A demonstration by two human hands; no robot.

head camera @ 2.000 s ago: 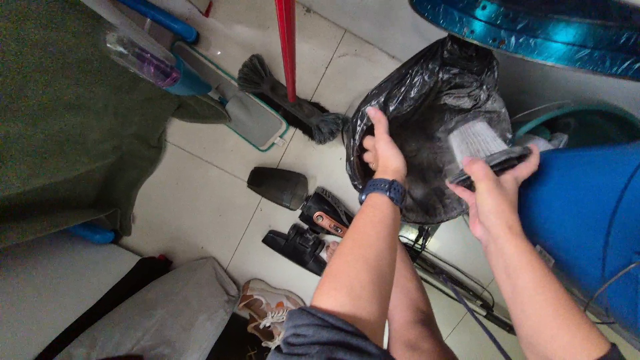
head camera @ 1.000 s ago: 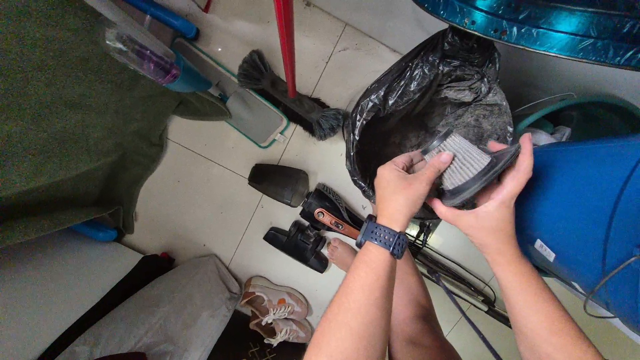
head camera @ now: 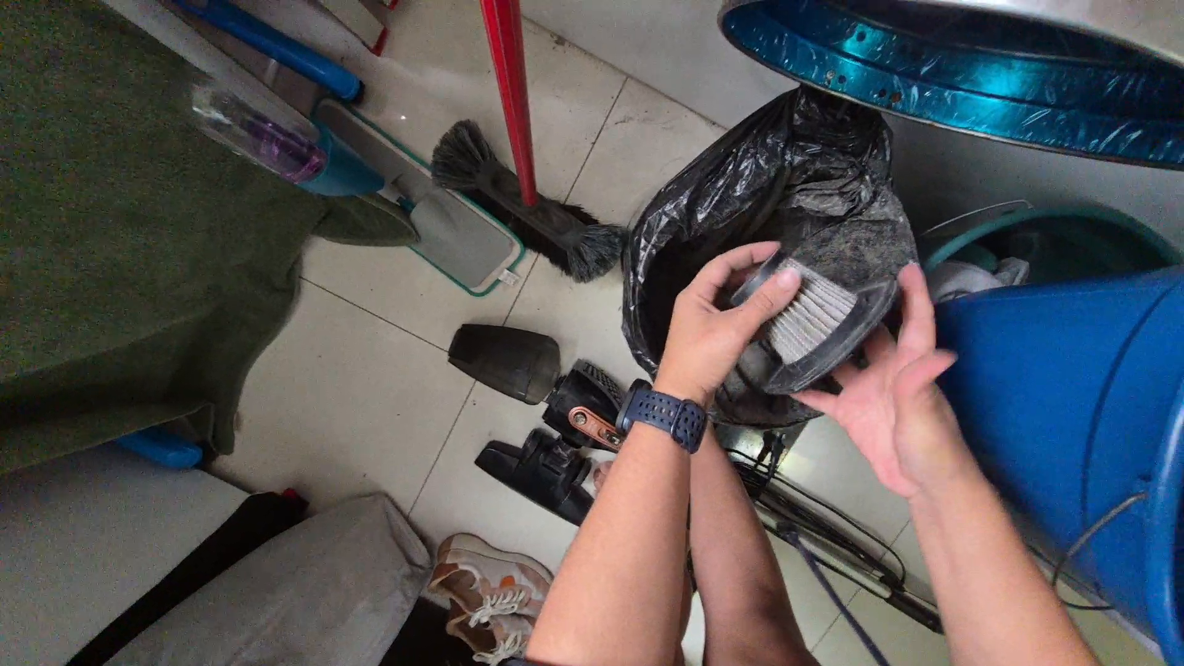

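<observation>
Over a bin lined with a black plastic bag, my left hand grips a pleated vacuum filter with a dark rim, its thumb on the pleats. My right hand is at the rim's right side, palm up and fingers spread; whether its fingertips touch the rim is hard to tell. Grey dust coats the bag's inner side behind the filter. On the floor, left of my left wrist, lie a dark dust cup, a black and copper vacuum body and a black floor nozzle.
A broom with a red handle and a flat mop are at the upper left. A blue barrel and a green bucket flank the bin on the right. Shoes sit at the bottom; a metal drum rim overhangs the upper right.
Two seconds ago my right hand held the filter and my left hand was apart from it. Now my left hand grips it, and my right fingers have spread from their earlier hold on the rim.
</observation>
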